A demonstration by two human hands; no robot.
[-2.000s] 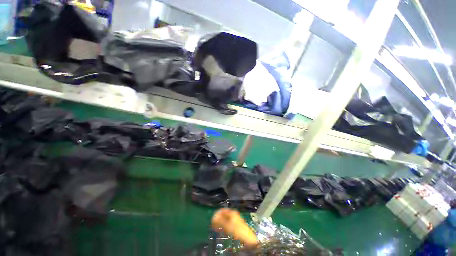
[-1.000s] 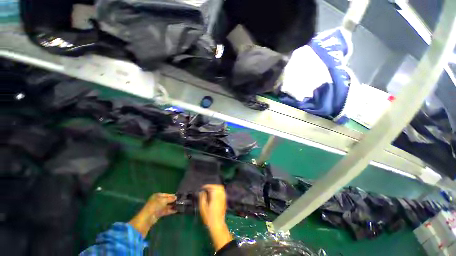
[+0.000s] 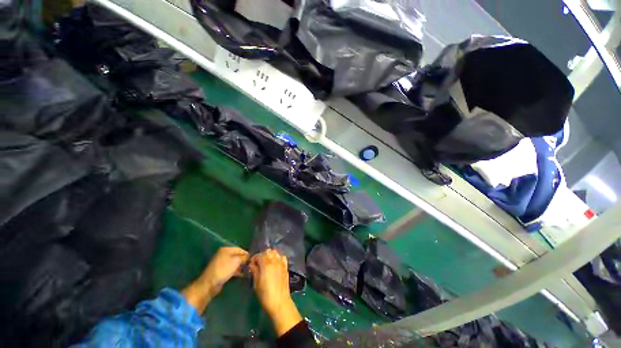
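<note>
A small black packet (image 3: 280,228) lies lengthwise on the green bench top, at the left end of a row of similar black packets (image 3: 336,265). My left hand (image 3: 226,266), in a blue sleeve, pinches the packet's near left edge with its fingertips. My right hand (image 3: 271,272), in a dark sleeve, is beside it with bent fingers on the packet's near end. The fingertips of both hands nearly meet, and the pinched part is mostly hidden by them.
Heaped black bags (image 3: 88,204) fill the left. Another row of black packets (image 3: 238,139) runs along the shelf's foot. The raised shelf (image 3: 402,178) carries a power strip (image 3: 269,88), large black bags (image 3: 361,51) and a blue-and-white cloth (image 3: 528,190). A pale upright (image 3: 517,279) curves across the right.
The view has turned and shifted left. Both hands, absent two seconds ago except for a blurred orange shape, have drawn closer together on the packet since one second ago.
</note>
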